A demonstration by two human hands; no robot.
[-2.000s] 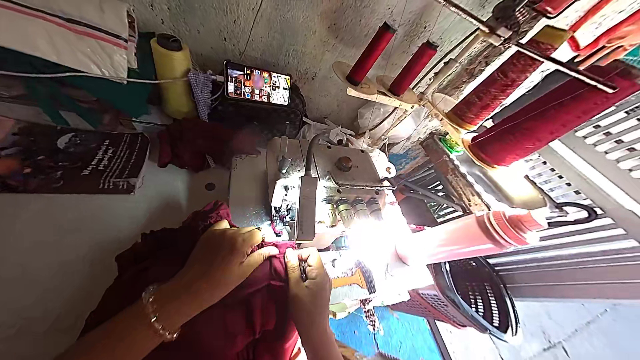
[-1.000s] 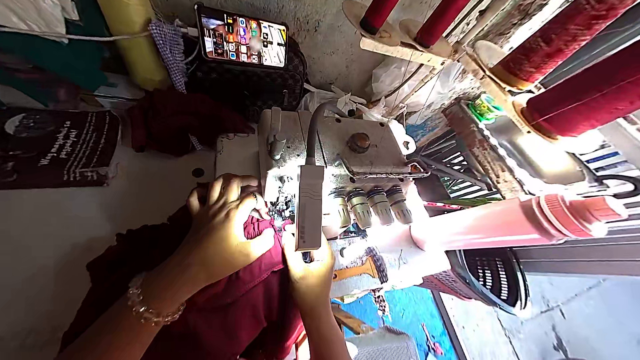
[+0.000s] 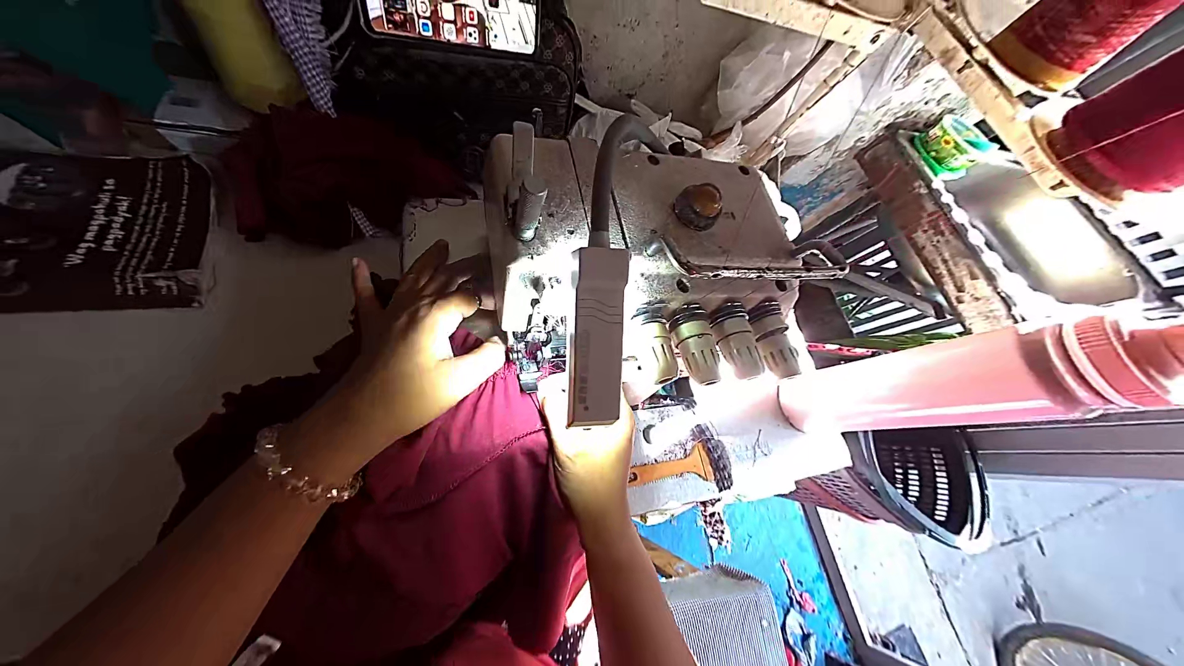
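Dark red fabric (image 3: 444, 518) with a stitched seam runs from my lap up to the presser foot of an overlock sewing machine (image 3: 647, 194). My left hand (image 3: 416, 342) lies on the fabric just left of the foot, fingers spread, thumb pressing near the edge. Right of the foot, my right hand (image 3: 587, 453) is on the fabric's edge, its fingers partly hidden under a grey lamp (image 3: 599, 338) that shines on the needle area. Whether those fingers pinch the cloth cannot be seen. Several tension knobs (image 3: 731, 338) stand right of the lamp.
A brush with an orange handle (image 3: 680, 465) lies on the machine's right side, below a pink bottle (image 3: 943, 379). Red thread cones (image 3: 1124, 129) stand upper right. At the back are a phone (image 3: 453, 18) and a black bag (image 3: 462, 79); a book (image 3: 102, 231) lies left. A basket (image 3: 916, 481) stands right.
My left hand's fingers have spread apart from their bunched position on the cloth two seconds ago. My right hand stays beside the presser foot. The view has moved closer to the machine.
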